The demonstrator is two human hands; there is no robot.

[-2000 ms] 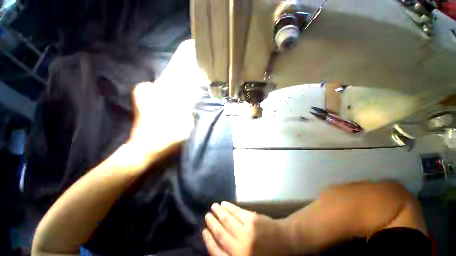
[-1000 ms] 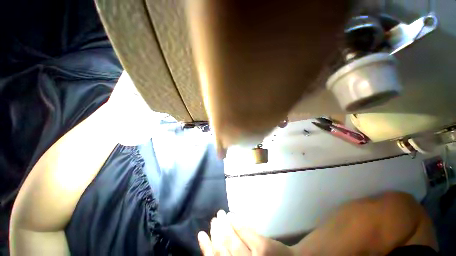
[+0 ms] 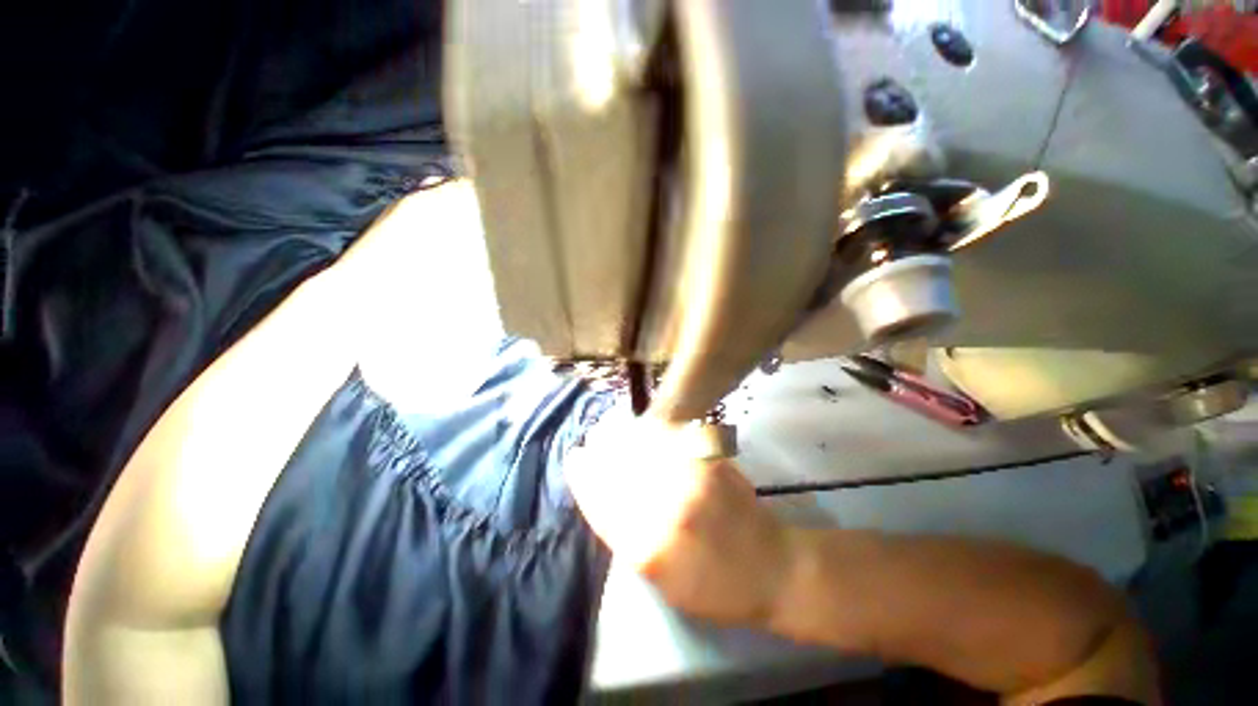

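Note:
A dark navy garment piece [image 3: 414, 593] with a gathered, ruffled seam covers the left of the machine bed and hangs towards me. My left hand [image 3: 439, 310] is overexposed and partly hidden behind the machine head; it lies on the cloth left of the needle area, fingers not clear. My right hand [image 3: 669, 503] is at the cloth's right edge, just in front of the needle area, its fingertips washed out by the lamp; I cannot tell if they pinch the cloth. The needle and presser foot are mostly hidden by the sewing machine head [image 3: 552, 179].
Snips with red-pink handles [image 3: 938, 399] lie on the pale machine bed [image 3: 828, 448] right of the needle area. A tension knob [image 3: 900, 295] sticks out of the head. A switch box [image 3: 1177, 491] is at the right. More dark cloth [image 3: 111, 262] lies at the left.
My right hand has moved from the near edge of the bed forward to the needle area. The ruffled seam now reaches further right. The view has shifted, and the head covers less of it than one second ago.

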